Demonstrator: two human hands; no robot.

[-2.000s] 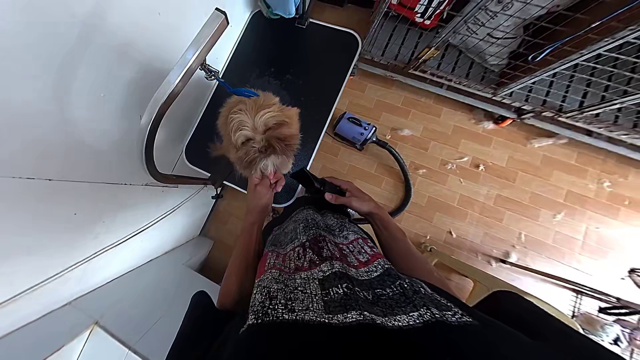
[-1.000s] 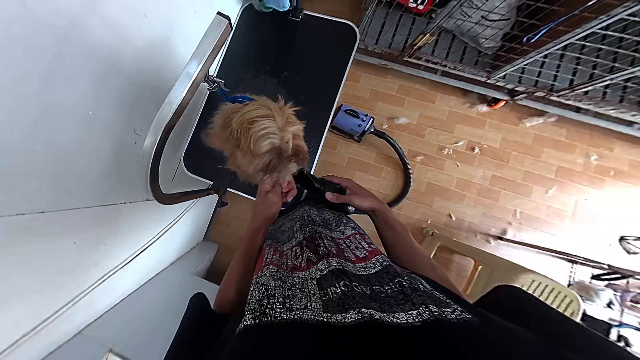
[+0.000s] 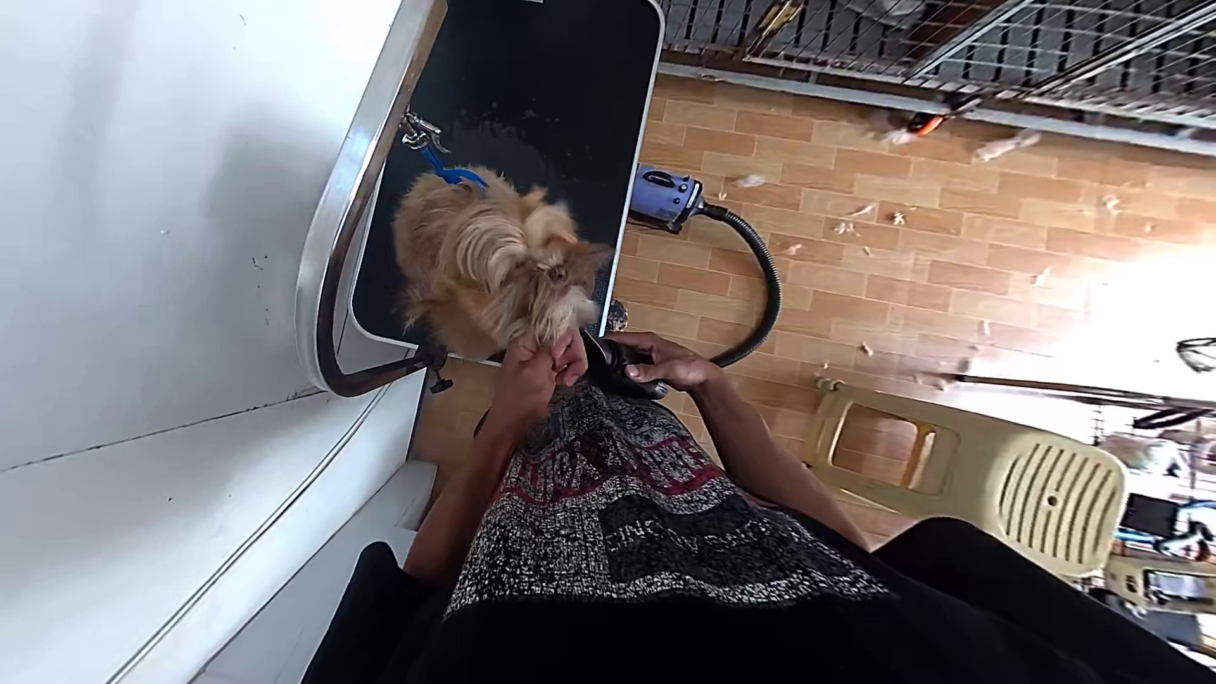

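Observation:
A shaggy tan dog (image 3: 475, 237) is on the black grooming table (image 3: 541, 85), its head toward me at the near edge. A blue loop (image 3: 454, 175) around it is clipped to the curved metal grooming arm (image 3: 332, 228). At the dog's muzzle or chin, my left hand (image 3: 541, 370) has its fingers closed; fur hides what exactly they grip. My right hand (image 3: 660, 363) is wrapped around a black nozzle (image 3: 622, 366), whose end is close beside my left hand. From there a ribbed black hose (image 3: 771, 285) curves over to a purple pet dryer (image 3: 665, 198).
Wire cages (image 3: 912, 47) line the far side of the tiled floor (image 3: 855, 247), where tufts of hair lie scattered. A beige plastic chair (image 3: 969, 465) stands at right. The white wall (image 3: 190, 190) is close on the left.
The dog's head has turned toward the right. The view has shifted somewhat, with more of the chair in sight. Both hands stay near the dog's muzzle.

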